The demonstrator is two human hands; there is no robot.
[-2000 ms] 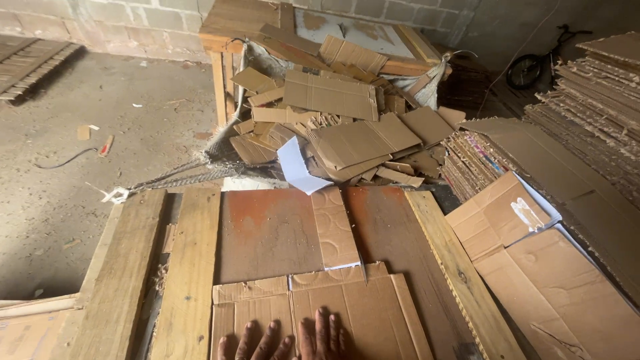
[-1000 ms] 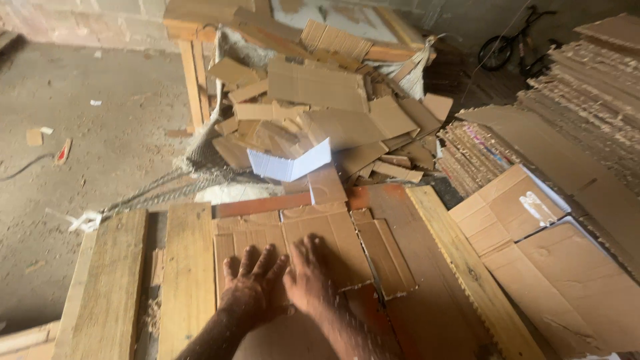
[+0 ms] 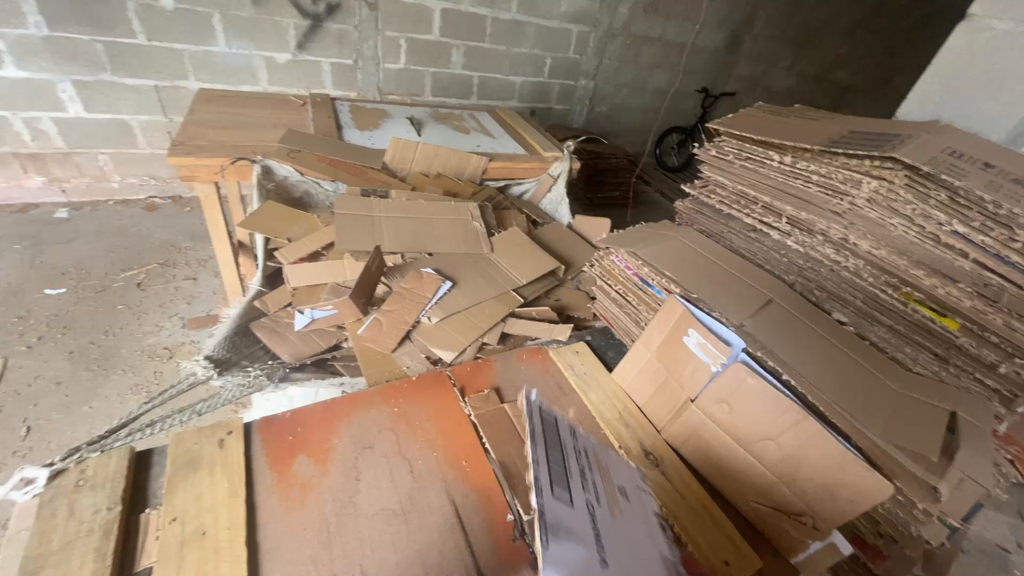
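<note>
Neither of my hands shows in the head view now. A printed, whitish sheet of cardboard (image 3: 592, 496) stands tilted at the bottom of the view, over the worktable's worn orange-brown board (image 3: 360, 472). Close against its left side is a narrow brown cardboard piece (image 3: 500, 440). Whether a hand touches the sheet is hidden below the frame. Beyond the table, loose cardboard scraps (image 3: 412, 224) fill a large woven sack (image 3: 244, 320).
Wooden planks (image 3: 204, 496) border the board. At right are tall stacks of flattened cardboard (image 3: 840, 216) and a folded cardboard box (image 3: 768, 440). A wooden table (image 3: 240, 128) and a small bicycle (image 3: 680, 144) stand farther back.
Both hands, earlier flat on brown cardboard on the board, have left the view. That brown cardboard no longer lies under them; a printed sheet now appears at lower right. The view has tilted up.
</note>
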